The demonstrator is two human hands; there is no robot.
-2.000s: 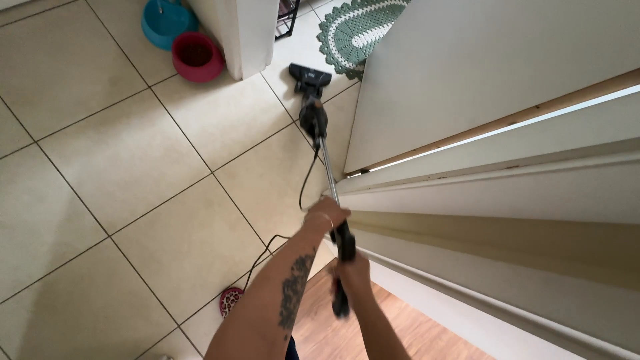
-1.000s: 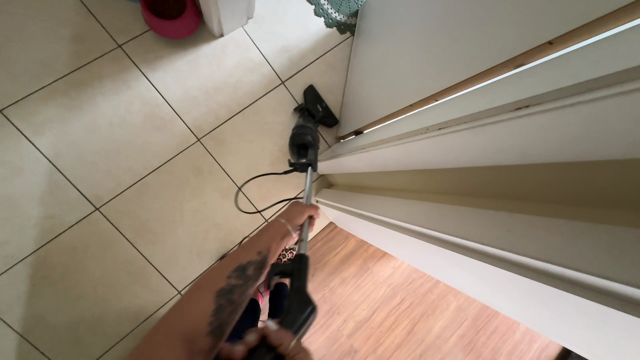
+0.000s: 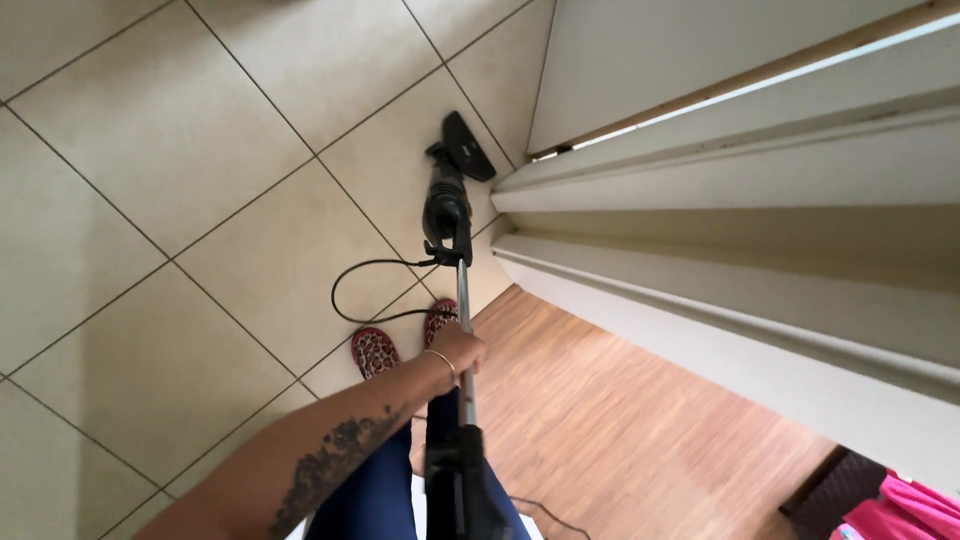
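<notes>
A black stick vacuum cleaner (image 3: 447, 210) with a silver metal tube stretches down the middle of the view, its flat floor head (image 3: 468, 146) on the beige tiles beside the door frame. My left hand (image 3: 457, 349), with a thin bracelet at the wrist, is closed around the tube. Below it, the black upper handle (image 3: 459, 480) reaches the bottom edge. My right hand is out of view. A black power cord (image 3: 337, 289) loops out from the vacuum's body toward my feet.
Two patterned slippers (image 3: 375, 352) are on my feet at the tile edge. A white door (image 3: 675, 60) and its frame (image 3: 675, 180) stand at right. Wood-look flooring (image 3: 600, 405) lies lower right, with pink cloth (image 3: 911, 510) in the corner and another cord (image 3: 551, 514) near the bottom.
The vacuum's head has come back toward my feet, away from the bowls and green mat seen earlier. My right hand has left the view, which has shifted.
</notes>
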